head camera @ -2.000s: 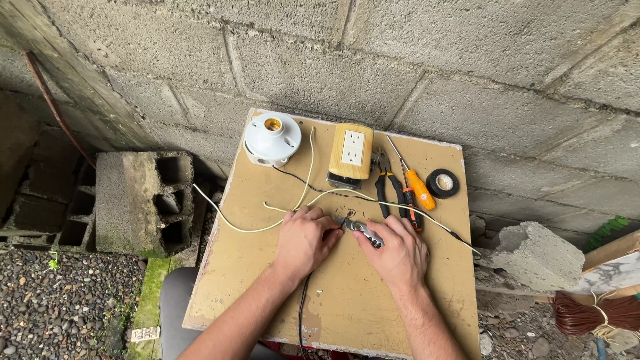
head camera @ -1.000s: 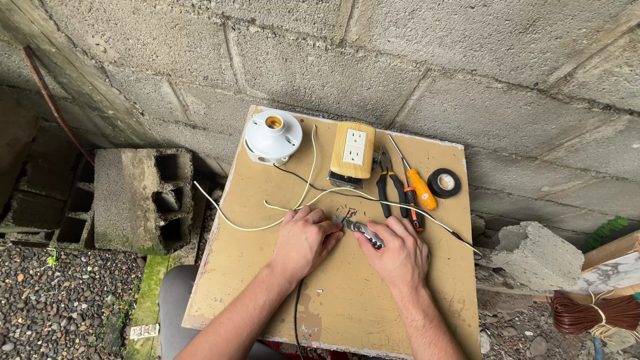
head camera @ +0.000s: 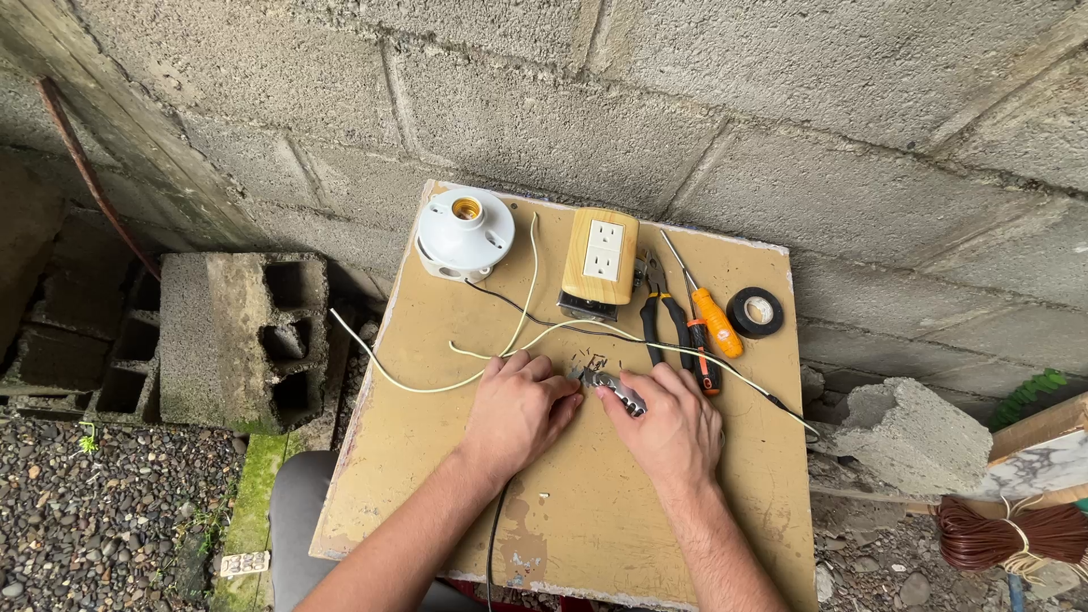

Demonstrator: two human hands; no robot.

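Note:
My right hand [head camera: 667, 421] is closed around a metal-handled folding knife [head camera: 625, 393], its blade end toward my left fingertips. My left hand [head camera: 518, 412] pinches the end of a black cable [head camera: 495, 531], which runs down off the near edge of the board; the pinched end is mostly hidden by the fingers. Dark shavings [head camera: 595, 357] lie just beyond the blade. Farther back stand a white lamp holder [head camera: 466, 234] and a wood-look double outlet [head camera: 600, 255] on a metal box. Pale wires [head camera: 408, 387] and a black wire [head camera: 518, 308] cross the board behind my hands.
Pliers [head camera: 659, 314], an orange-handled screwdriver [head camera: 716, 321], a smaller screwdriver [head camera: 703, 361] and black tape [head camera: 756, 312] lie at the board's right [head camera: 765, 476]. A block wall [head camera: 816, 195] rises behind. Hollow concrete blocks [head camera: 246, 340] stand left; a tied brown wire coil [head camera: 986, 535] lies right.
Both hands stay in nearly the same place, with the knife still in the right one. The black cable below my left hand has shifted slightly.

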